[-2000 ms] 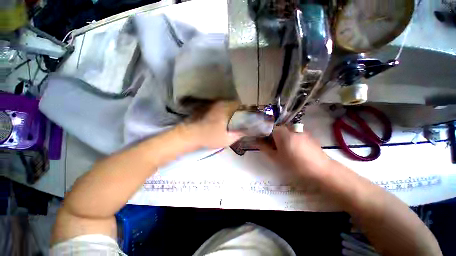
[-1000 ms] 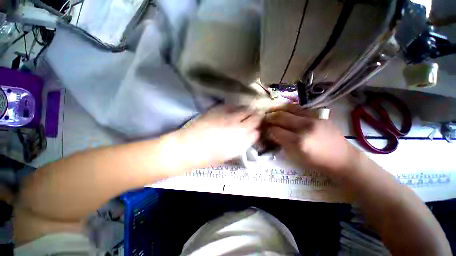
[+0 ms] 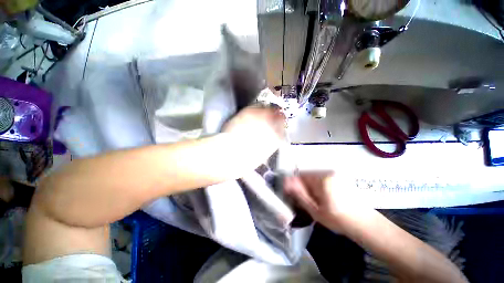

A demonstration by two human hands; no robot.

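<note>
The light grey garment point(image 3: 182, 110) lies heaped left of the needle and hangs over the table's near edge. My left hand point(image 3: 257, 132) is on the cloth just left of and below the presser foot and needle point(image 3: 293, 106); its fingers are partly hidden and blurred. My right hand point(image 3: 312, 193) grips the cloth near the table's front edge, nearer to me than the left hand. The sewing machine head point(image 3: 353, 55) stands above.
Red-handled scissors point(image 3: 389, 130) lie right of the needle. A purple radio-like device point(image 3: 25, 113) stands at left. A printed measuring scale point(image 3: 403, 187) runs along the near table edge. A blue crate point(image 3: 145, 249) is below.
The garment has shifted toward me and now hangs over the front edge. My right hand has moved from the needle area down toward that edge. The camera view has also shifted.
</note>
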